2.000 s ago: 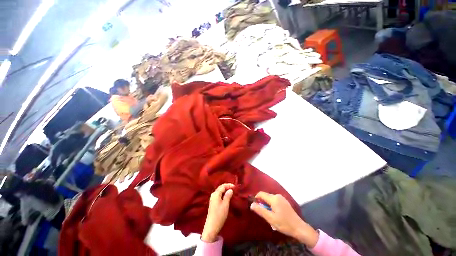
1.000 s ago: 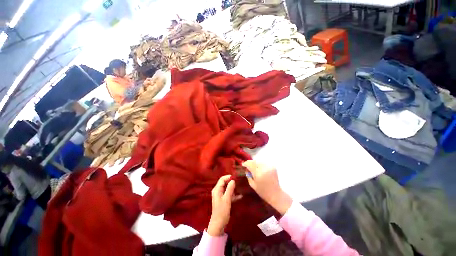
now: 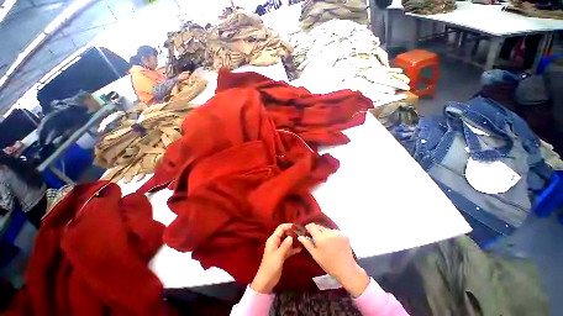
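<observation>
A deep red garment [image 3: 228, 166] lies bunched on the white table [image 3: 395, 191], its lower part hanging over the front edge. My left hand [image 3: 276, 254] pinches a fold of it between thumb and fingers. My right hand [image 3: 330, 248] is close beside it, fingertips nearly touching the left ones, closed around a small dark tool [image 3: 301, 232], likely thread snips, mostly hidden in the fingers. A white label [image 3: 326, 282] shows on the red cloth below my right hand. A thin pale line curves across the garment's middle.
Another red heap [image 3: 102, 247] hangs at the table's left. Tan garments [image 3: 139, 139] and a cream pile [image 3: 349, 62] lie further along. A person in orange [image 3: 145, 77] is at the far left. An orange stool [image 3: 417, 69], denim [image 3: 487, 160] and olive cloth [image 3: 475, 278] are at the right.
My right hand has moved down, and both hands now meet at the cloth near the table's front edge. The label has shifted slightly left. The camera view has shifted a little.
</observation>
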